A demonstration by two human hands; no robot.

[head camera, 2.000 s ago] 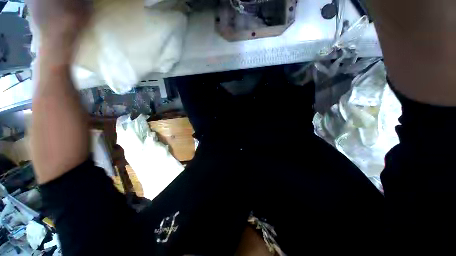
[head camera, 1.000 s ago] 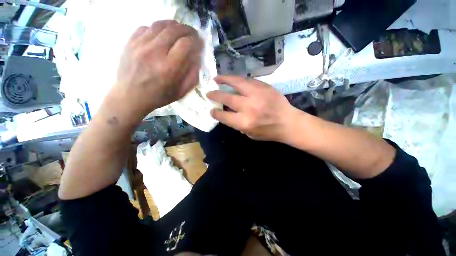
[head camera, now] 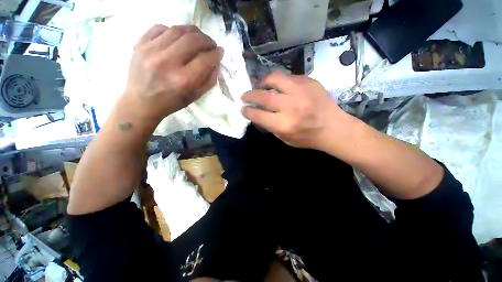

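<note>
A large white fabric garment piece (head camera: 110, 49) spreads over the table at the upper left, overexposed in part. My left hand (head camera: 173, 69) pinches it near its right edge, fingers curled. My right hand (head camera: 292, 107) is to the right, fingertips at the free edge of the fabric; whether they pinch it is hard to tell. The sewing machine head (head camera: 300, 22) stands above and right of the hands. Thin thread tails (head camera: 254, 52) hang near the fabric by the machine's left end. The needle area is dark and unclear.
A black smartphone (head camera: 413, 25) lies at the upper right, beside a dark opening (head camera: 448, 55) in the table. A grey vented motor (head camera: 27, 88) is at the left. White pieces hang below the table at left (head camera: 176, 195) and lie at right (head camera: 451, 143). My black-clothed lap is below.
Both hands have come from the frame's sides to the fabric at the machine. Since one second ago, my right hand has shifted slightly right, and the fabric edge has moved a little right.
</note>
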